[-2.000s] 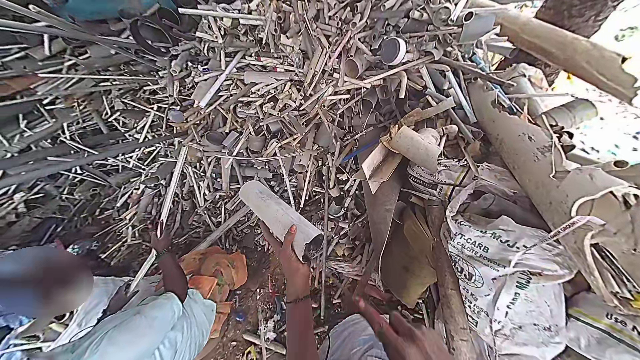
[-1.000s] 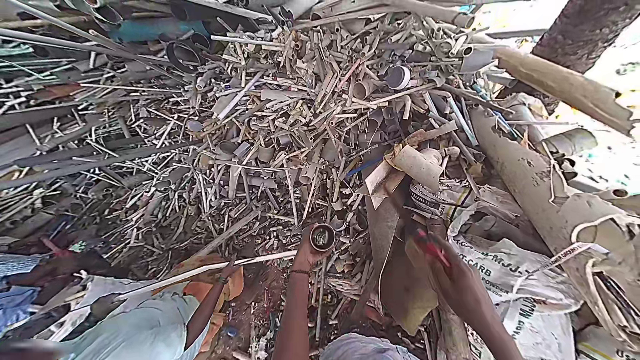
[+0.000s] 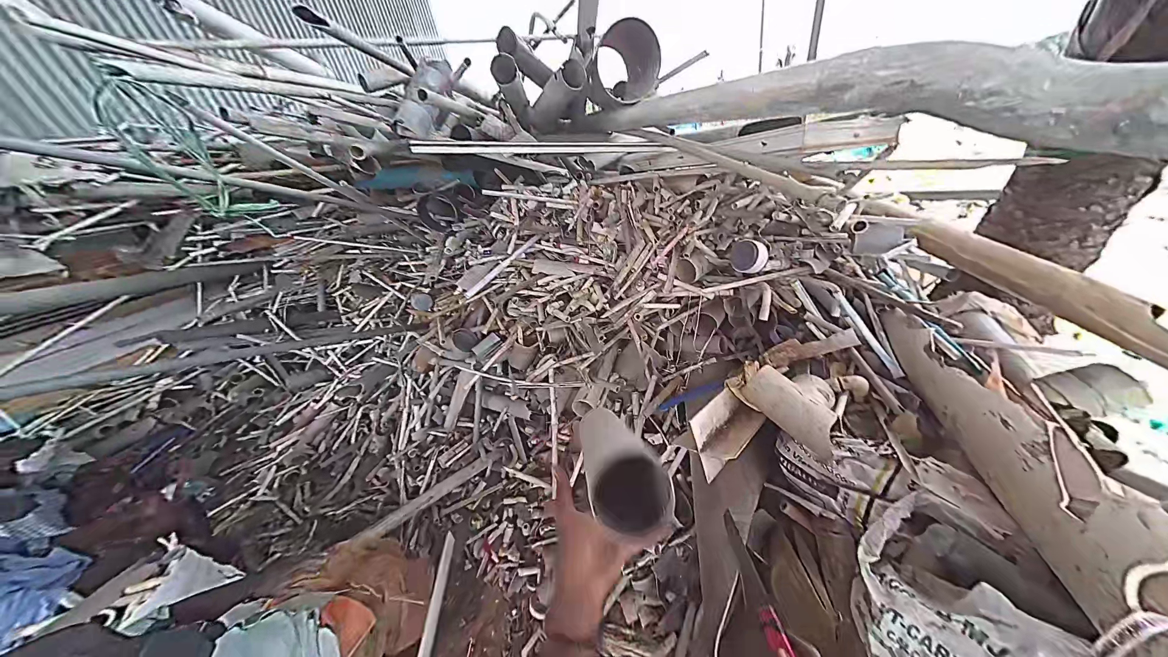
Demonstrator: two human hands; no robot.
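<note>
My left hand [image 3: 589, 547] grips a short, wide grey plastic pipe [image 3: 607, 447] from its left and underside. The pipe's dark open end faces me, while its far end points up toward the scrap heap. At the bottom edge, right of that hand, shows the red handle [image 3: 774, 630] of a tool with a dark, narrow blade [image 3: 746, 566] pointing up. My right hand is outside the frame. A heap of cut plastic pipe pieces [image 3: 584, 301] spreads beyond the held pipe. A curled, torn pipe piece [image 3: 789, 401] lies to its right.
White woven sacks [image 3: 949, 593] with printing stand at lower right beside a large broken pipe [image 3: 1013, 465]. Long pipes [image 3: 182, 356] lie at left. A thick pale trunk or branch [image 3: 867, 87] crosses the upper right. Cloth and part of another person [image 3: 41, 584] are at lower left.
The view has tilted up strongly. The pipe, earlier lying lengthwise across my left hand, now has an open end toward me. My right hand has left view; the red-handled tool remains partly visible.
</note>
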